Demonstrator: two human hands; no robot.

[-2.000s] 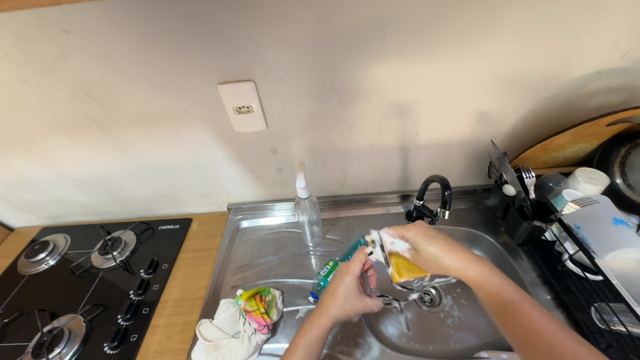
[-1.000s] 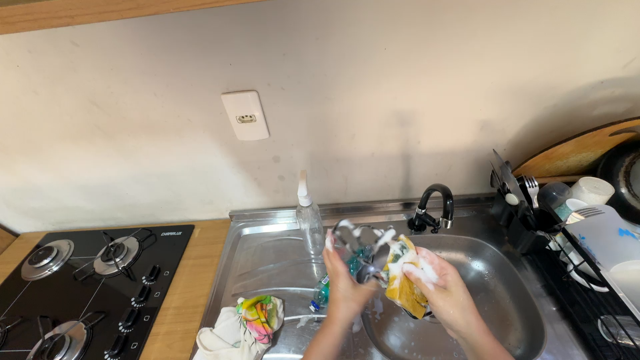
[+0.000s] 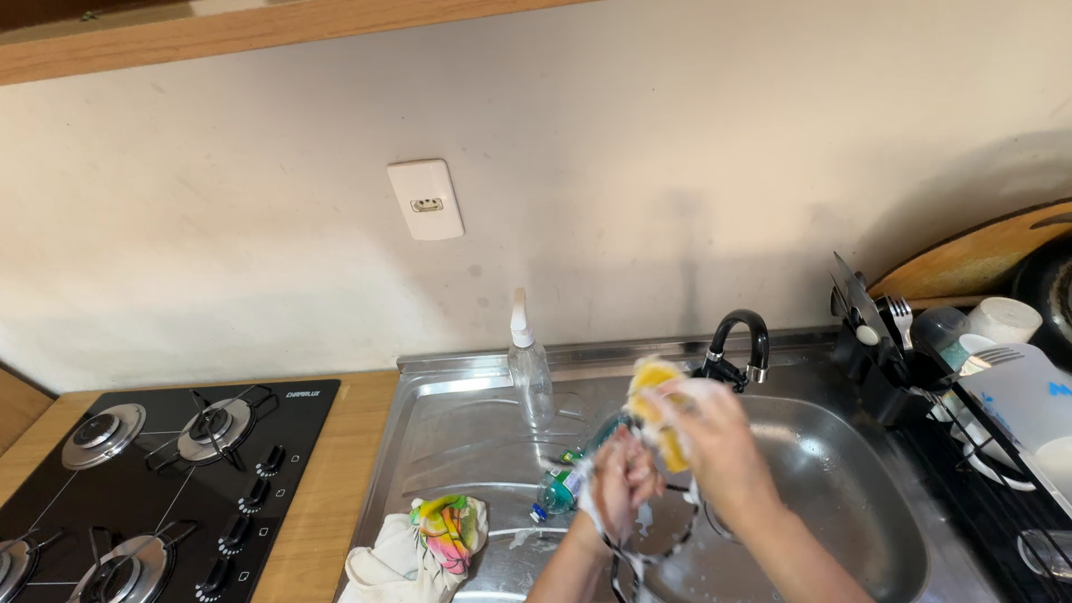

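My right hand [image 3: 712,427] grips a soapy yellow sponge [image 3: 657,398] above the left side of the steel sink bowl [image 3: 837,502]. Close beside it, my left hand [image 3: 615,477] is closed on a thin dark wire-like object [image 3: 691,528] covered in suds, whose loops hang below the hand; its exact kind is unclear. A green dish soap bottle [image 3: 557,490] lies on the drainboard, partly behind my left hand. The black faucet [image 3: 741,335] stands behind my right hand.
A clear spray bottle [image 3: 532,385] stands on the drainboard, a crumpled cloth [image 3: 419,544] near its front left. A gas cooktop [image 3: 159,494] is at left. At right, a black dish rack [image 3: 930,477] holds utensils, cups and dishes. A wooden shelf edge [image 3: 251,38] crosses the top.
The sponge in my right hand has moved up and left, closer to my left hand. The wire-like object now hangs lower, below my left hand. The view has tilted up slightly.
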